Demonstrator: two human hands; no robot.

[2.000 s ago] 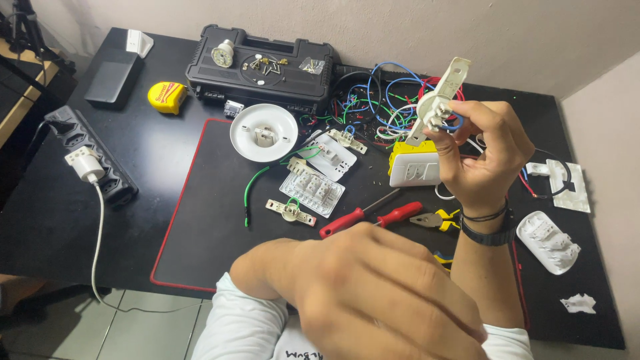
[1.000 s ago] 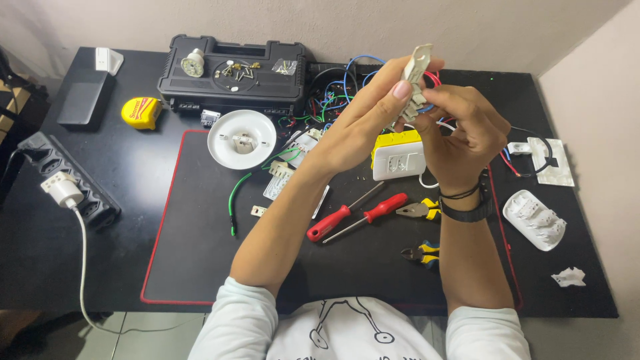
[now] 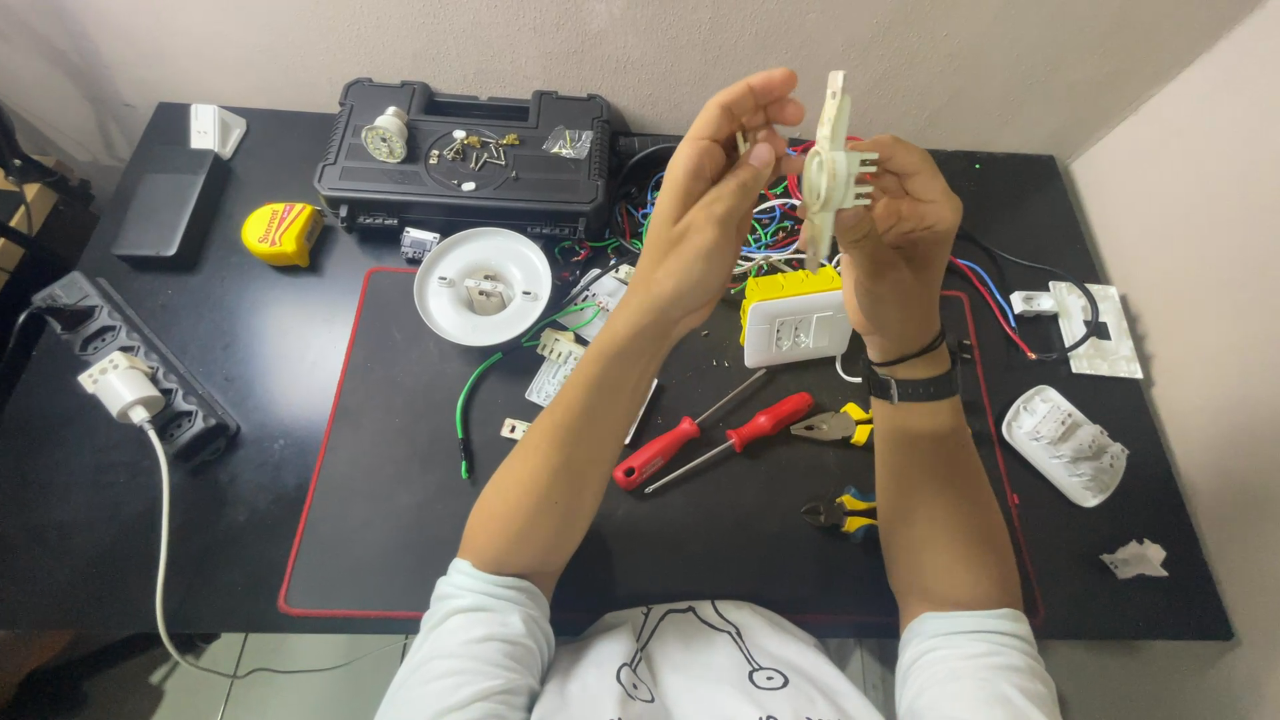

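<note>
My right hand (image 3: pixel 895 225) holds a cream plastic electrical socket module on its long mounting bracket (image 3: pixel 826 180), upright above the table, its terminal posts facing right. My left hand (image 3: pixel 705 190) is raised just left of it, with a small thin light piece (image 3: pixel 742 142) between its fingers; what the piece is, I cannot tell. Below the hands stands a yellow wall box with a white socket plate (image 3: pixel 797 330). Red, blue and green wires (image 3: pixel 770 240) lie tangled behind. Two red-handled screwdrivers (image 3: pixel 655 455) lie on the mat beside combination pliers (image 3: pixel 835 425) and side cutters (image 3: pixel 842 514).
A black tool case (image 3: pixel 470 200) bears a bulb (image 3: pixel 386 135) and loose screws. A white round lamp holder (image 3: pixel 483 325), a green wire (image 3: pixel 462 410) and socket parts lie on the mat. A yellow tape measure (image 3: pixel 281 234) and a power strip (image 3: pixel 135 360) are left, white covers (image 3: pixel 1066 445) right.
My left hand was on the bracket one second ago and is now apart from it, to its left. The bracket has been turned more upright in my right hand.
</note>
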